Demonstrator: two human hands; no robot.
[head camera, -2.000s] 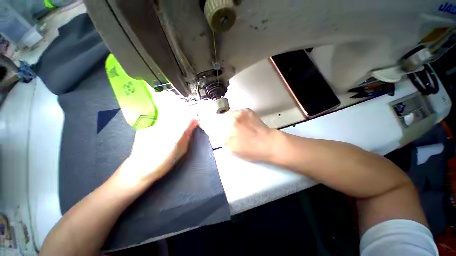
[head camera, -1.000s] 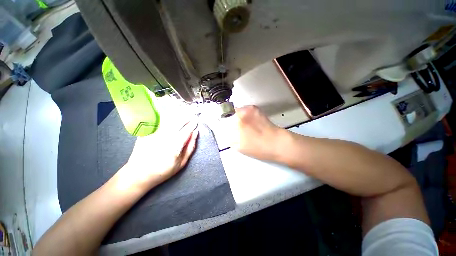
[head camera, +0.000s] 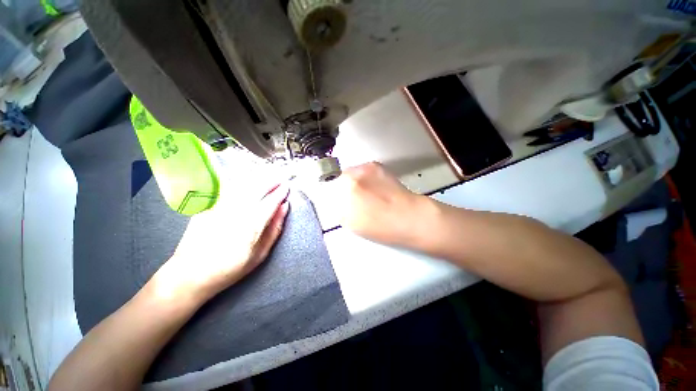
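Observation:
A dark grey garment panel lies on the white machine table, its upper edge under the brightly lit needle area of the off-white sewing machine. My left hand rests flat on the panel, fingertips just below the needle area. My right hand is beside the panel's right edge, fingers bent, close to the presser foot area; its fingertips are washed out by glare, so I cannot tell if it grips anything. A darker navy triangle shows on the panel at left. The needle and presser foot are lost in glare.
A lime green tag hangs left of the needle. A smartphone lies on the machine bed. Black-handled scissors and a small dark tool lie at the right end. An orange-red crate with dark cloth is below right.
Both hands stay close to the needle area. The panel has turned slightly since the earliest frame. The whole view has shifted a little.

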